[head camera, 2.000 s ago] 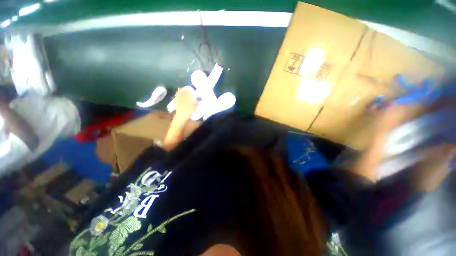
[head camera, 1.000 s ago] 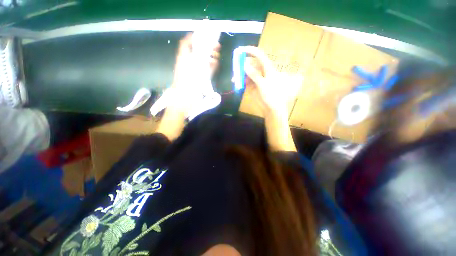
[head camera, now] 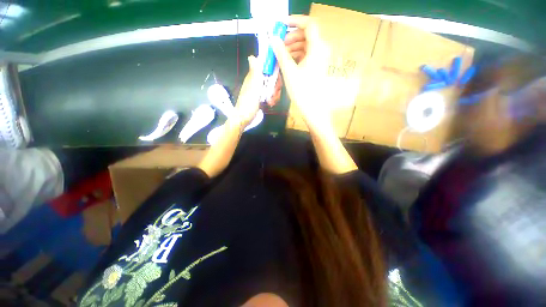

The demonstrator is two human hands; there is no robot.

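A bright blue piece (head camera: 275, 49) is held upright between my two hands, over a white insole (head camera: 266, 90) that is mostly hidden and blown out by glare. My left hand (head camera: 254, 93) holds the insole from the left and below. My right hand (head camera: 297, 51) is on the blue piece from the right, its fingers near the top end. Several more white insoles (head camera: 197, 122) lie on the dark green bench (head camera: 132, 84), left of my left forearm.
A tan cardboard sheet (head camera: 389, 78) lies at right with several blue pieces (head camera: 448, 74) and a white tape roll (head camera: 426, 111). A blurred neighbouring person (head camera: 503, 180) is at far right. An open carton (head camera: 140, 177) stands below the bench edge. A pale rail (head camera: 149, 32) runs behind.
My right hand has moved left and up with the blue piece and now meets my left hand at the insole. More loose insoles show where my left hand was.
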